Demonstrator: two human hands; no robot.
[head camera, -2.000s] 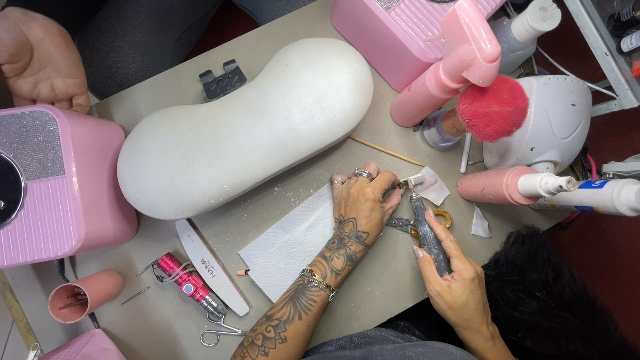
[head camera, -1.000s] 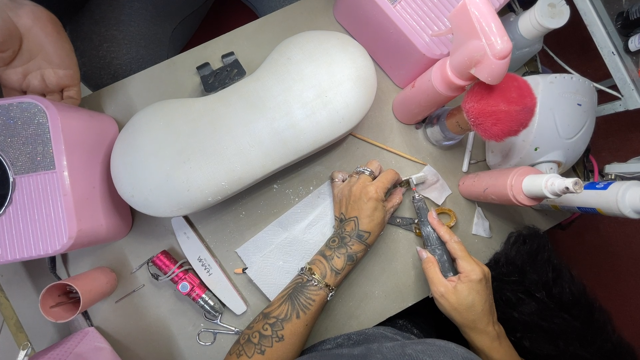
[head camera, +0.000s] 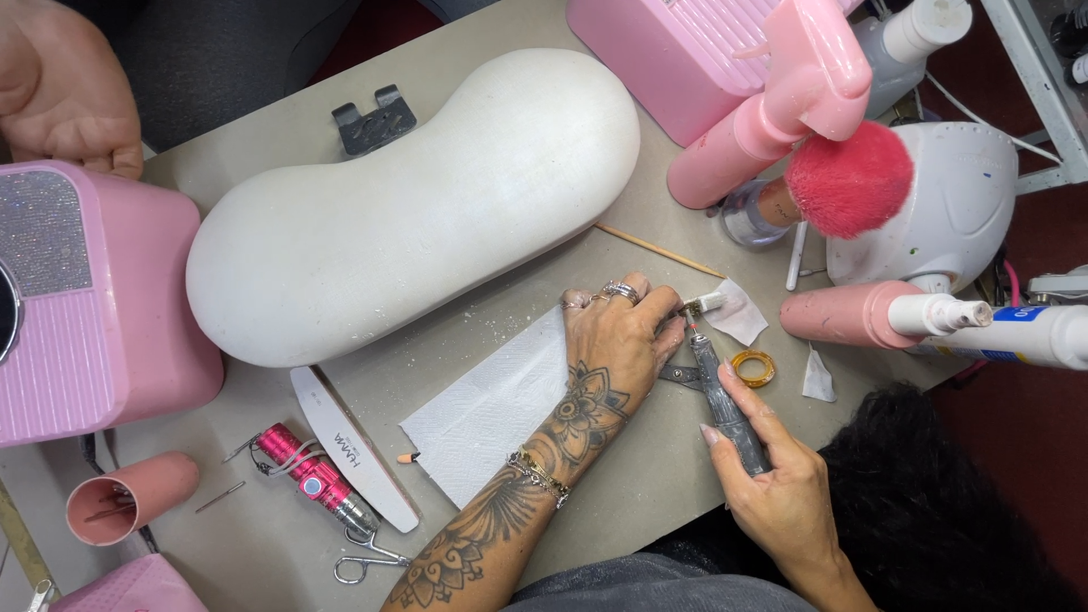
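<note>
My right hand (head camera: 778, 476) is closed around a dark grey electric nail drill handpiece (head camera: 733, 416), its bit pointing up and left. My left hand (head camera: 622, 340), with rings and a tattooed forearm, pinches a small brush-like piece with pale bristles (head camera: 705, 303) close to the bit; what exactly it is cannot be told. A white paper towel (head camera: 497, 408) lies partly under my left forearm. Dark metal pliers or nippers (head camera: 682, 376) lie between my hands, partly hidden. Beside the drill is an amber ring (head camera: 753, 368). A white wipe (head camera: 738, 314) lies by the bristles.
A white armrest cushion (head camera: 408, 204) spans the table. Pink machines (head camera: 127, 297) stand left and at the top. Right are a pink spray bottle (head camera: 731, 153), a red fluffy brush (head camera: 850, 178) and a pump bottle (head camera: 850, 314). Nearer lie a nail file (head camera: 353, 450), pink flashlight (head camera: 310, 476) and scissors (head camera: 365, 561). Another person's hand (head camera: 72, 85) is upper left.
</note>
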